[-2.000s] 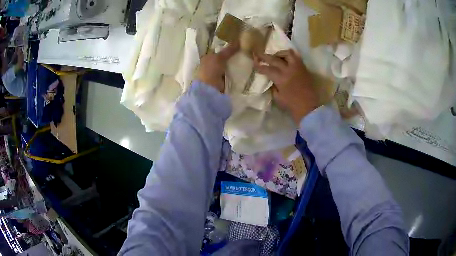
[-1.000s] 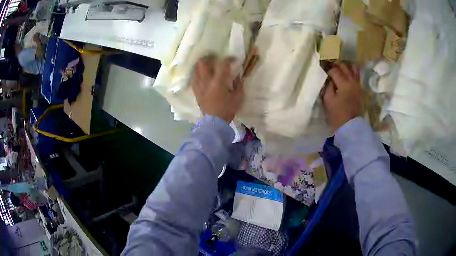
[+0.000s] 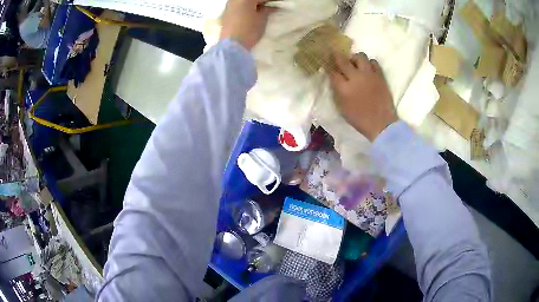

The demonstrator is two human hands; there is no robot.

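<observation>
A cream-white cloth bundle (image 3: 283,88) lies under my hands at the upper middle, over the crate's far end. My left hand (image 3: 243,22) is at the top edge of the picture, its fingers curled on the bundle's upper left part; the fingertips are partly hidden. My right hand (image 3: 365,94) holds a tan ticket (image 3: 319,48) between thumb and fingers, over the bundle's right side. A second cream bundle (image 3: 393,47) lies just right of it. More tan tickets (image 3: 455,109) lie farther right.
A blue crate (image 3: 378,259) below holds a white and blue box (image 3: 310,230), floral cloth (image 3: 348,191), a white cup-like item (image 3: 260,168) and clear containers. More white cloth (image 3: 520,147) is at the right. Yellow rails (image 3: 65,127) and a tan board (image 3: 94,76) stand at the left.
My left hand has moved up with the left bundle's cloth. My right hand has moved left and now holds a ticket. More of the crate shows, and the view has shifted.
</observation>
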